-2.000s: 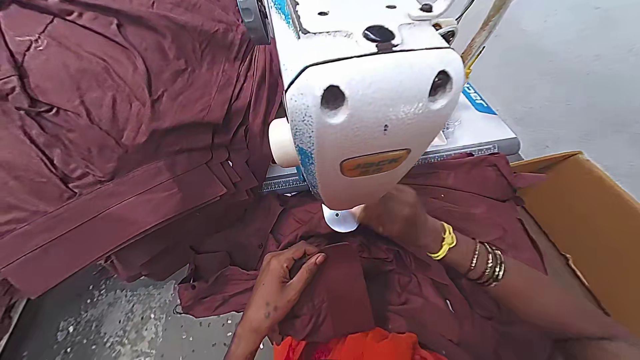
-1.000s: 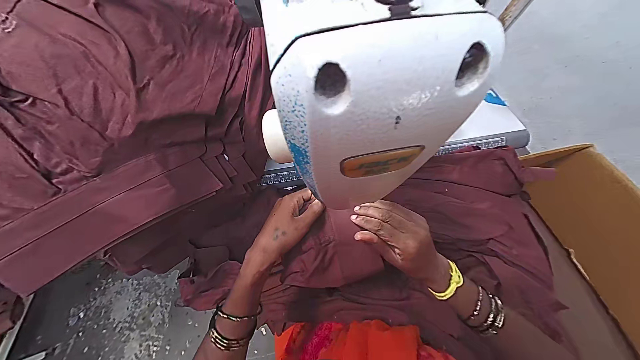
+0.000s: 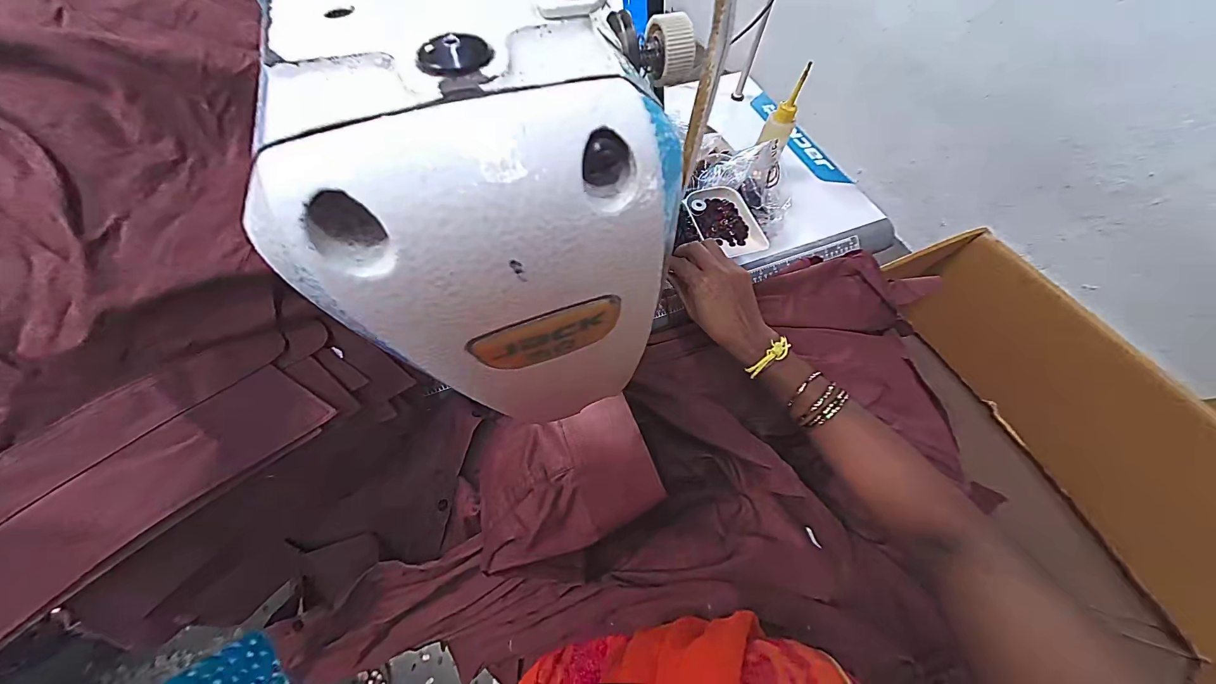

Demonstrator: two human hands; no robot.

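Observation:
A white Jack sewing machine head (image 3: 465,237) fills the upper middle of the view and hides its needle area. Below it lies a maroon garment with a cuff-like folded piece (image 3: 570,475) under the machine head. My right hand (image 3: 712,290), with a yellow band and bangles at the wrist, is at the near edge of a small white tray (image 3: 750,228) of dark buttons (image 3: 720,220). Its fingertips are partly hidden behind the machine, so whether they hold a button cannot be seen. My left hand is out of view.
A large stack of maroon garments (image 3: 123,190) lies at the left. Behind the button tray are a clear plastic bag (image 3: 750,176) and a small bottle with a yellow nozzle (image 3: 779,119). An open cardboard box (image 3: 1064,380) stands at the right, with garment cloth reaching its edge.
My right hand has left the cloth beneath the machine and moved to the button tray. My left hand, on the cloth one second ago, has gone from view. The view has shifted.

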